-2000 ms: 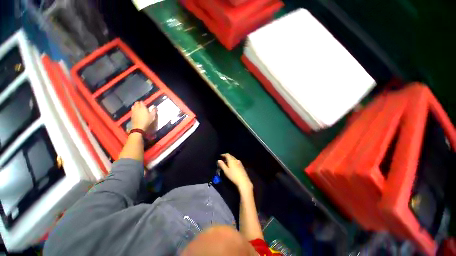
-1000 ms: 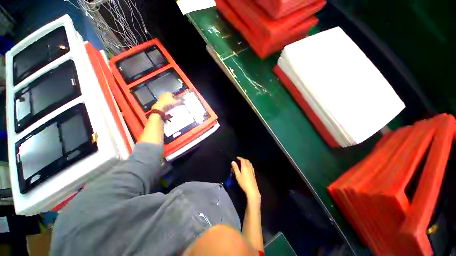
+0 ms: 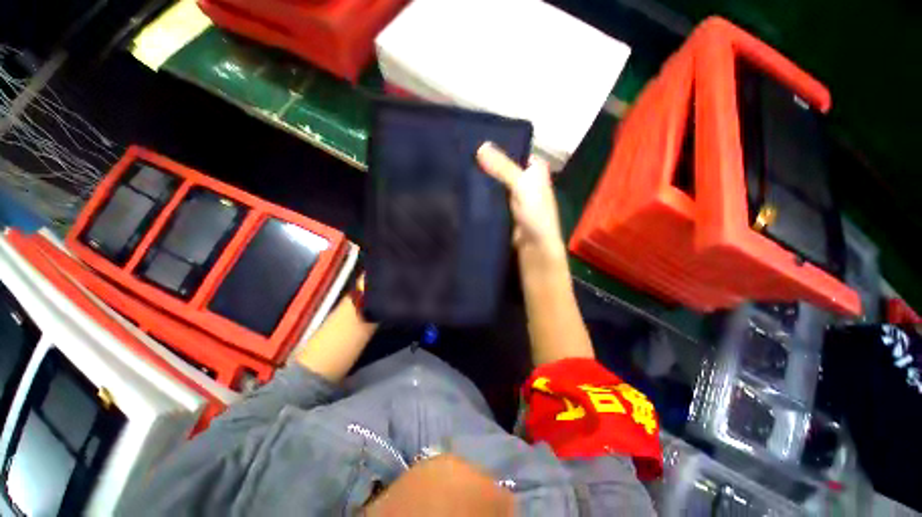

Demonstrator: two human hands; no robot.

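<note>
A glossy black screen panel (image 3: 435,217) is held up in front of me, over the lap. My right hand (image 3: 526,192) grips its right edge, with the thumb on the face and the fingers behind. My left hand (image 3: 361,303) is at the lower left edge; its fingers are hidden behind the panel, which appears to rest in it. A red three-pocket foam tray (image 3: 194,237) lies at the left. Its nearest pocket holds a plain dark panel (image 3: 270,275); the other two hold panels with grey areas showing.
A white foam tray (image 3: 152,419) with panels is at the lower left. White foam sheets (image 3: 505,61) and red trays (image 3: 313,30) lie on the green bench (image 3: 238,86). Red foam frames (image 3: 713,182) lean at the right, above clear blister trays (image 3: 753,384). White cables (image 3: 45,121) hang at the upper left.
My left hand has left the red tray and is now at the held panel. My right hand has risen and grips it. The tray's nearest pocket now shows a plain dark face. The view has turned.
</note>
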